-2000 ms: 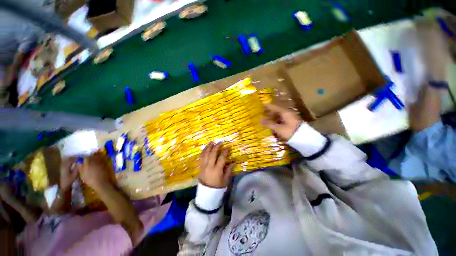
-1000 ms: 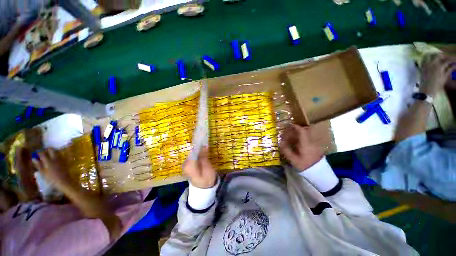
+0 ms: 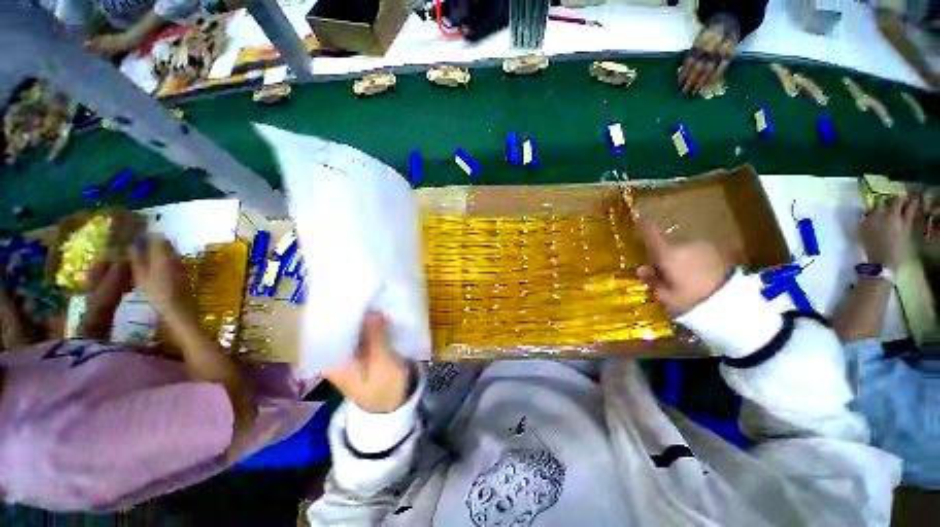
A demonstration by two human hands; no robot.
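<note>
My left hand (image 3: 373,367) grips the lower edge of a white sheet (image 3: 356,247), which stands raised and tilted over the left part of the amber-wrapped parts (image 3: 526,278). These lie in shiny gold-orange rows on the bench before me, partly hidden by the sheet. My right hand (image 3: 682,270) is at the right end of the rows, blurred, with its fingers on or close to the amber edge. Thin wires rise near its fingertips; I cannot tell whether it holds them. An open brown cardboard box (image 3: 711,221) lies behind my right hand.
A green conveyor belt (image 3: 567,113) crosses beyond the bench, carrying blue cells (image 3: 466,162) and tan-wrapped assemblies (image 3: 448,74). Blue cells (image 3: 270,266) lie left of the sheet, others (image 3: 785,280) right of the box. Neighbours work on both sides. A grey metal bar (image 3: 170,134) spans the upper left.
The white sheet, edge-on earlier, now faces the view further left. My right hand has moved from below the box to in front of it. The amber parts reach further right, overlapping the box area.
</note>
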